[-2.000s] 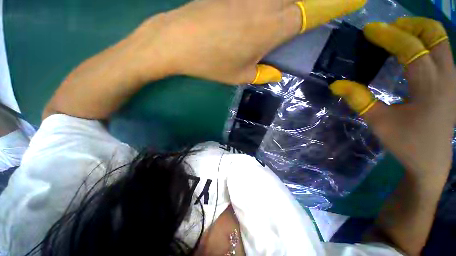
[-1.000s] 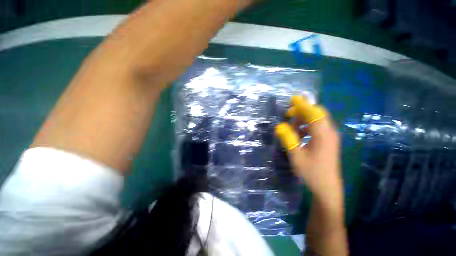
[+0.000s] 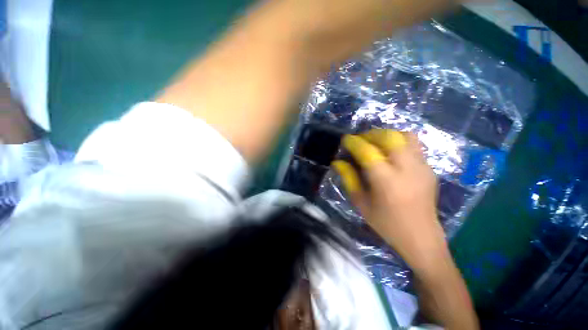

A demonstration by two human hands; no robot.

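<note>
The clear, crinkled pocket sheet [image 3: 445,84] lies on the green bench and shows rows of dark panels. A black glossy panel [image 3: 319,143] is at its left edge. My right hand [image 3: 396,180], with yellow finger cots, is over the middle of the sheet. Its fingertips are together at the right edge of that panel; whether they grip it is unclear. My left forearm crosses the top of the view, blurred, and my left hand is beyond the top edge. A blue film piece [image 3: 483,166] lies on the sheet's right part.
The green bench [image 3: 129,58] extends left. Blue film [image 3: 534,42] lies on the pale rail at the upper right. Shiny clear plastic over dark items [image 3: 561,206] is at the right. Another person's arm [image 3: 14,116] and a white strip [image 3: 29,58] are at the far left.
Two seconds ago both hands were at a dark panel at the upper right. My left hand has since left the view. My right hand has moved left to the sheet's left part, and the view has turned.
</note>
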